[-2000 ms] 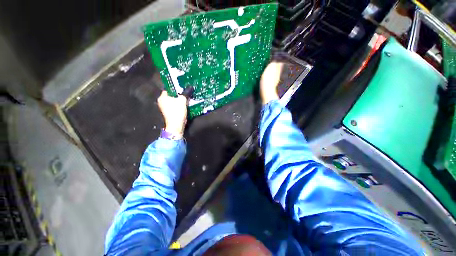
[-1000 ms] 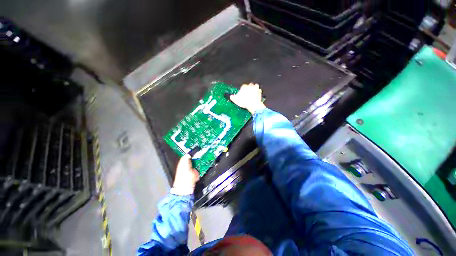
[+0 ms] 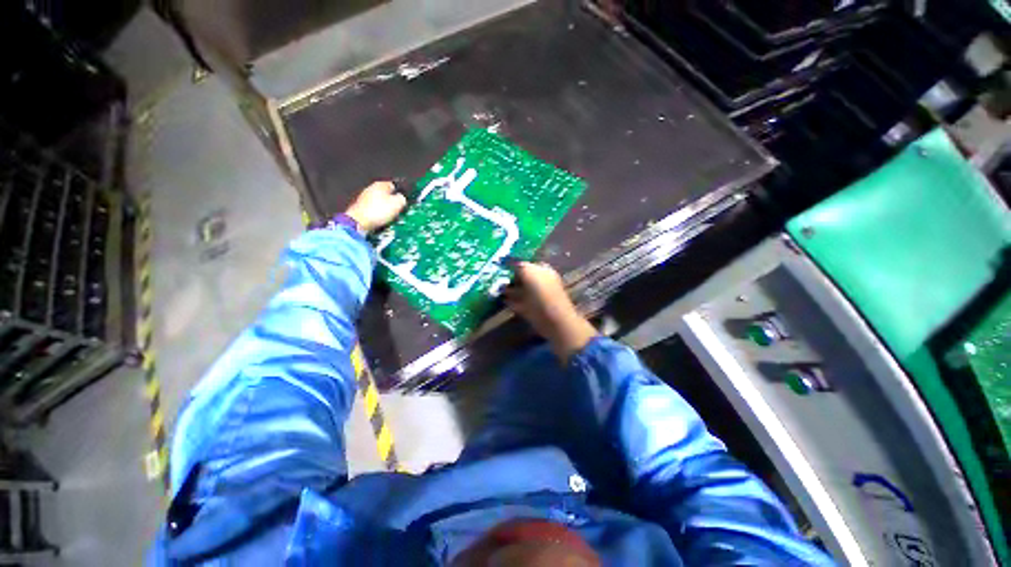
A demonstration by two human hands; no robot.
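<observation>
A green printed circuit board (image 3: 471, 233) with thick white tracks, solder side up, is over the near left part of the black-topped side table (image 3: 654, 144). Its near corner reaches the table's front edge. My left hand (image 3: 378, 206) holds the board's left edge, with a black cover on a fingertip. My right hand (image 3: 540, 297) holds its near right edge, also with a dark fingertip cover. Whether the board touches the table is hard to tell.
A white machine (image 3: 765, 366) with two green push buttons and a green mat (image 3: 887, 238) stands at the right; part of another green board (image 3: 987, 354) lies on it. Black slatted racks (image 3: 61, 266) stand at the left, others at the top right. Yellow-black tape (image 3: 152, 388) marks the floor.
The board, held up at first, has come down over the table. My left hand has moved from its near edge to its left edge, my right hand from its far edge to its near right edge.
</observation>
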